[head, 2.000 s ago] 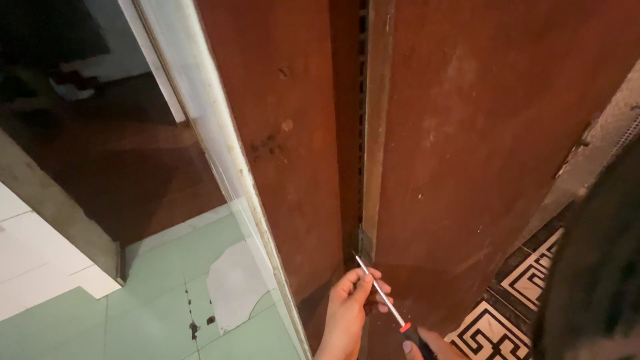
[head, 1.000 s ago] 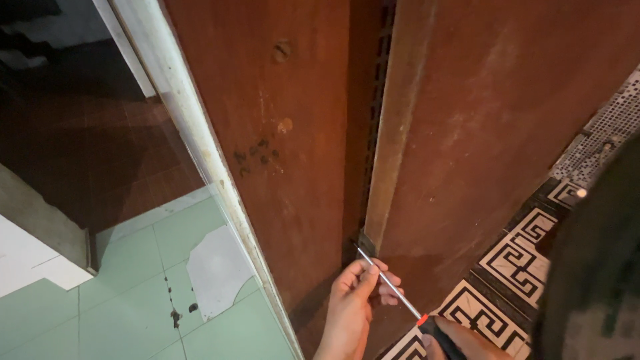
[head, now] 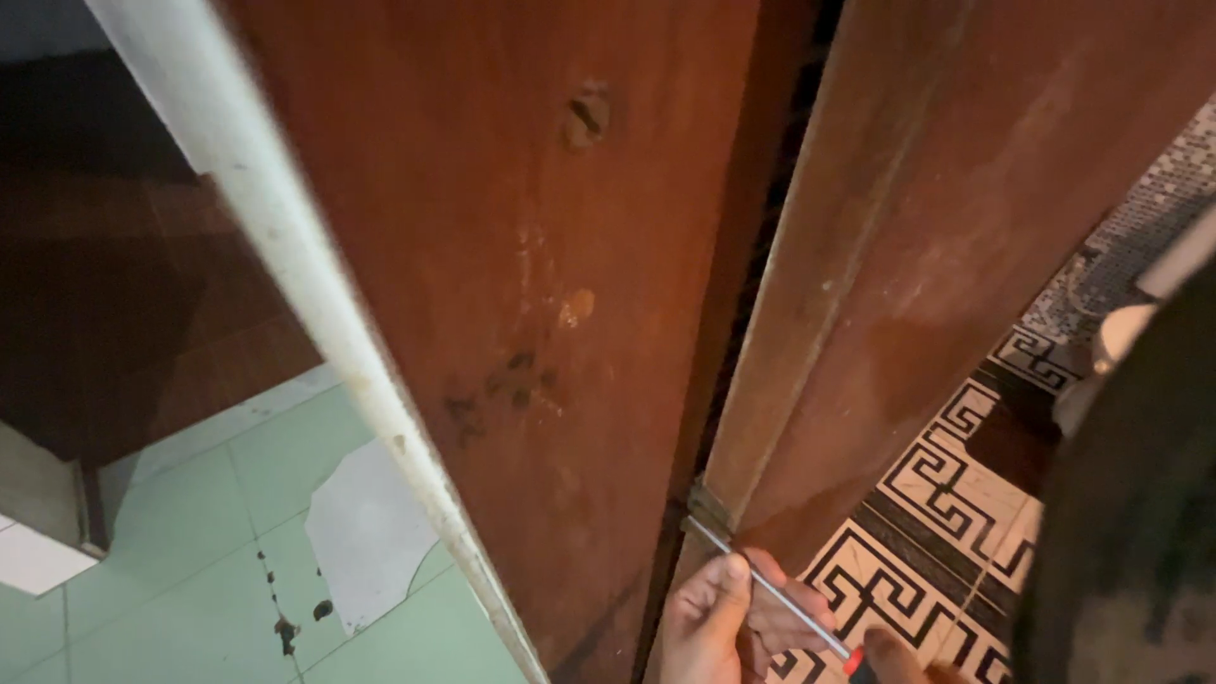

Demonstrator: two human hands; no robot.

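A screwdriver (head: pixel 796 611) with a long metal shaft and a red and black handle slants up to the left. Its tip meets a metal hinge (head: pixel 710 505) low on the edge of a reddish-brown wooden door (head: pixel 912 285). My left hand (head: pixel 736 617) pinches the shaft between thumb and fingers, near the tip. At the bottom edge, my right hand (head: pixel 898 660) is on the handle, mostly cut off by the frame. A dark gap runs up between the door and a brown wooden panel (head: pixel 532 237) with scuffs and a small hole.
A whitish frame edge (head: pixel 323 285) runs down the left. Beyond it lie green floor tiles (head: pixel 180 589) with a pale flat piece (head: pixel 370 537). Black-and-cream patterned floor tiles (head: pixel 950 494) lie at right. A dark blurred shape (head: pixel 1130 494) covers the right edge.
The view has moved closer to the door and hinge. The door stands at more of a slant, with more patterned floor showing. Both hands stay on the screwdriver.
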